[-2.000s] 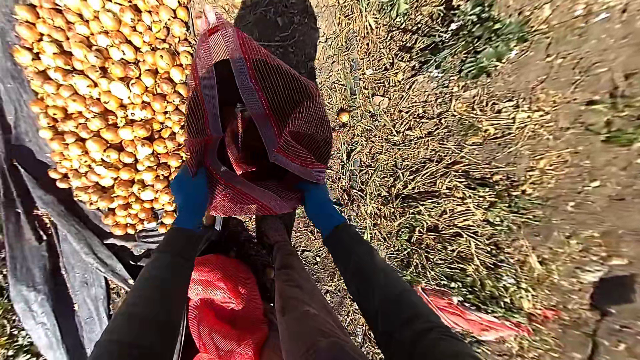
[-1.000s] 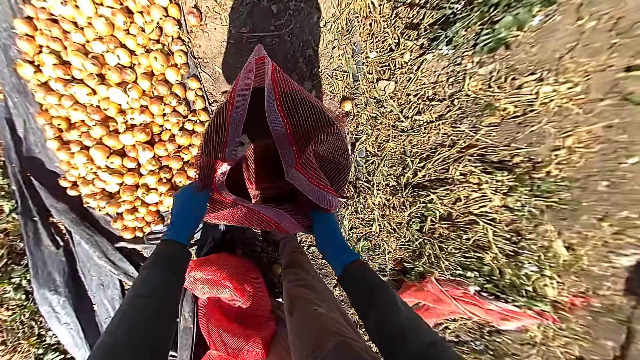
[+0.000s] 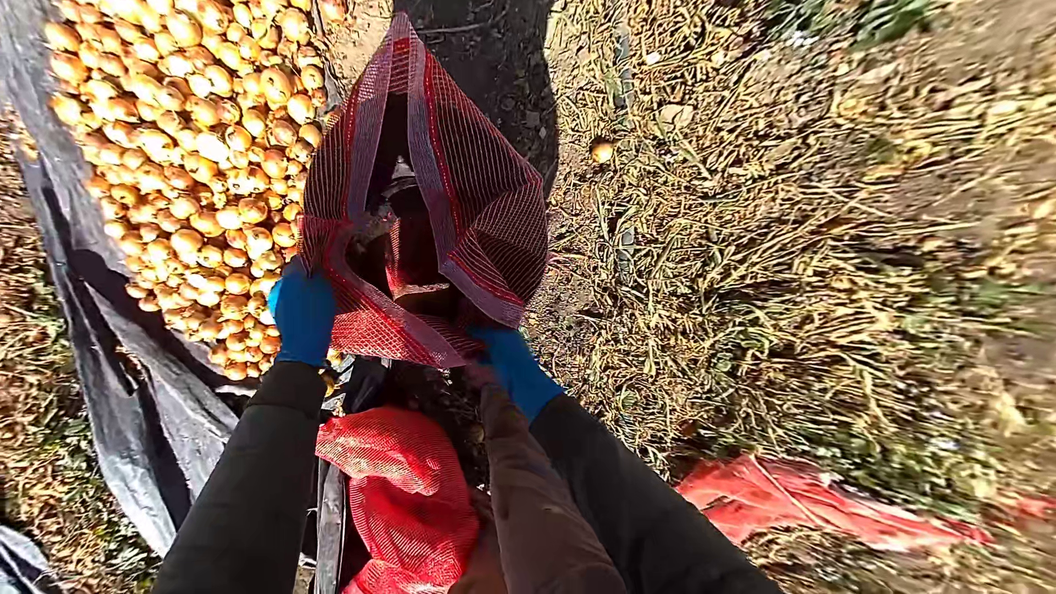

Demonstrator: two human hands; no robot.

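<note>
A dark red mesh sack (image 3: 495,198) hangs with its mouth spread wide, facing up at the camera. My left hand (image 3: 303,315), in a blue glove, grips the sack's rim at its lower left. At the lower right of the rim my right hand (image 3: 516,371), gloved in blue too, is closed on the mesh; its fingertips are partly hidden by the sack. Through the opening the inside looks dark, with a lighter patch low down. Just left of the sack lies a heap of onions (image 3: 190,165).
A dark ground sheet (image 3: 157,388) lies under and beside the onions. A bright red mesh sack (image 3: 404,495) is by my legs. Another red mesh piece (image 3: 808,503) lies at the lower right on dry stalks (image 3: 742,313). A single onion (image 3: 602,150) rests on the ground.
Both hands keep their hold on the sack's rim. The sack's folds have shifted and its mouth has changed shape, with more of the inside showing now.
</note>
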